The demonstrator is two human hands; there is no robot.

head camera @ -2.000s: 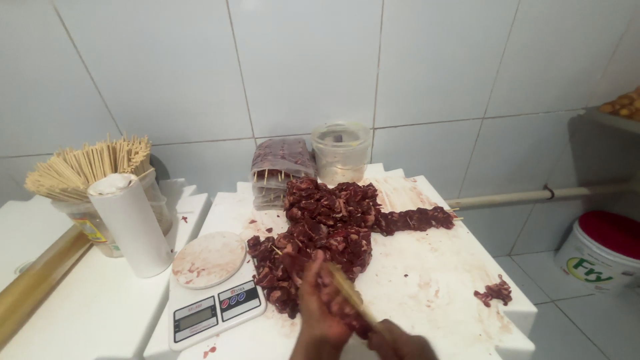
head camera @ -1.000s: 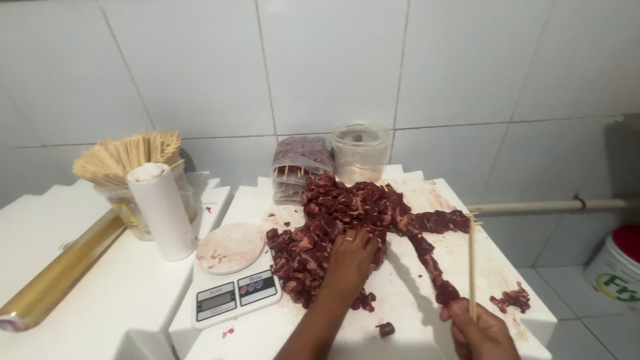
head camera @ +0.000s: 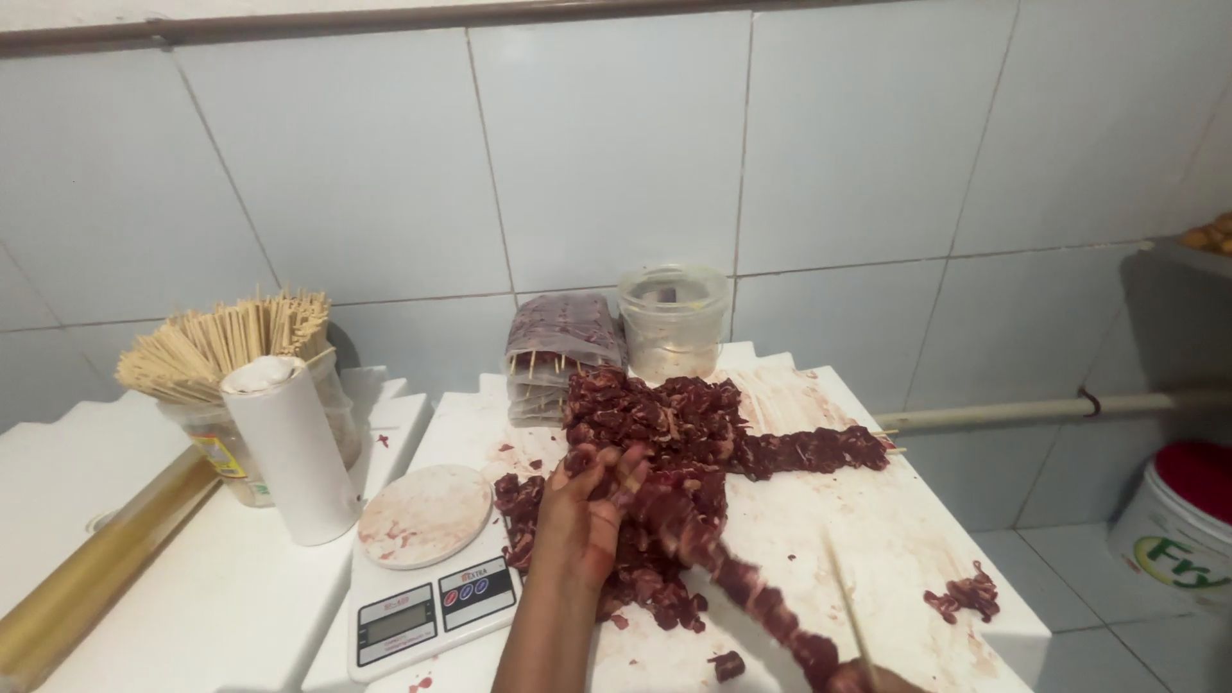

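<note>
My left hand (head camera: 589, 510) is raised palm-up over the left side of the raw meat pile (head camera: 664, 423), with its fingers curled at bits of meat; its grip is partly unclear. At the bottom edge my right hand (head camera: 861, 677), mostly out of view, grips a wooden skewer (head camera: 849, 606) that points upward. A long strand of threaded meat pieces (head camera: 760, 597) runs from the pile down to that hand. Finished meat skewers (head camera: 818, 450) lie to the right of the pile, their stick ends over the white board (head camera: 924, 529).
A kitchen scale (head camera: 438, 611) with a round plate stands left of the meat. Further left are a tub of wooden skewers (head camera: 231, 346), a white roll (head camera: 294, 452) and a golden film roll (head camera: 106, 577). Wrapped skewers (head camera: 563, 337) and a clear plastic tub (head camera: 674, 318) stand behind. Meat scraps (head camera: 965, 594) lie right.
My left hand has turned from palm-down on the pile to palm-up. My right hand has moved toward the bottom edge. Two seconds ago both hands were together at the front of the pile.
</note>
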